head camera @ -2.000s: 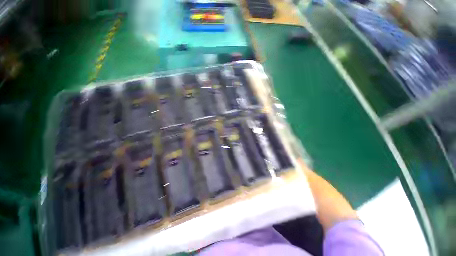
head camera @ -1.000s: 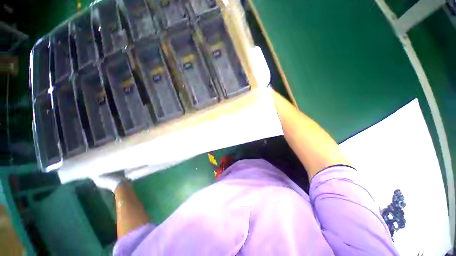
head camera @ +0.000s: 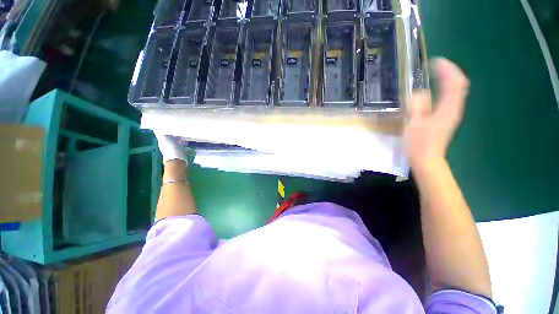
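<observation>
A clear blister tray (head camera: 319, 109) with two rows of long pockets shows at the top centre, cut off by the upper edge. Black hollow housings (head camera: 294, 80) sit in its pockets. A tan layer and white foam sheets (head camera: 306, 144) lie beneath it, with loose, uneven lower edges. My left hand (head camera: 174, 149), in a white glove, grips the stack's lower left corner from below; its fingers are hidden. My right hand (head camera: 436, 113) is bare and blurred. Its palm is against the stack's right corner, with its fingers raised and apart beside the tray.
A teal metal frame (head camera: 52, 178) stands at left, with a cardboard box (head camera: 21, 175) beside it and grey trays below. The white work sheet (head camera: 521, 264) lies at lower right on a green surface. A red thing shows below the stack.
The stack has moved right in view and turned nearly level. My right hand, earlier mostly hidden at the stack's right side, now shows with raised fingers. The small-part pile has left view.
</observation>
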